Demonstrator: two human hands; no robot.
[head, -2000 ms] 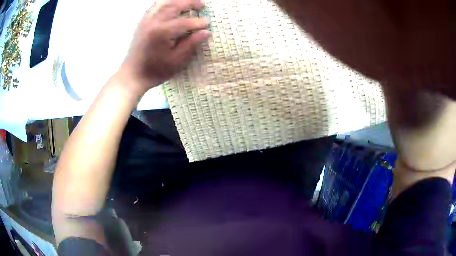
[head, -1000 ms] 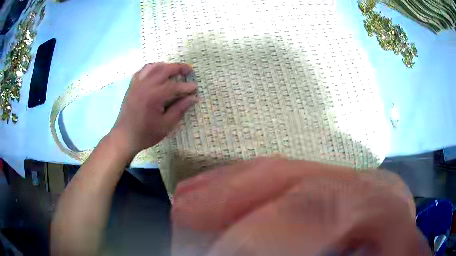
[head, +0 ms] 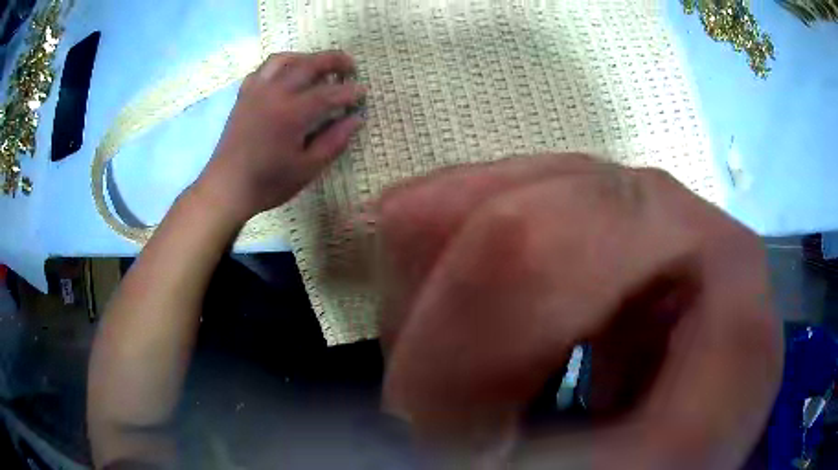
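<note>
A large cream-tan woven bag panel [head: 478, 101] lies on the table, its lower left corner hanging past the near edge. A narrow woven strap [head: 115, 170] loops out from its left side. My left hand [head: 289, 128] rests on the panel's left part, fingers bent, with something small and dark or shiny at the fingertips that I cannot make out. My right hand [head: 570, 285] is very close to the camera, large and blurred, over the panel's lower part. Its fingertips and anything in them cannot be made out.
Gold hardware lies in a long heap [head: 28, 96] at the far left, beside a black phone [head: 75, 96]. A smaller gold heap [head: 735, 32] is at the upper right, near a panel stack [head: 813, 9]. Blue plastic [head: 804, 395] is below the table's edge at right.
The view has shifted, so the table things sit higher than a second ago. My right hand has come up over the panel's lower part. My left hand stays at the panel's left part.
</note>
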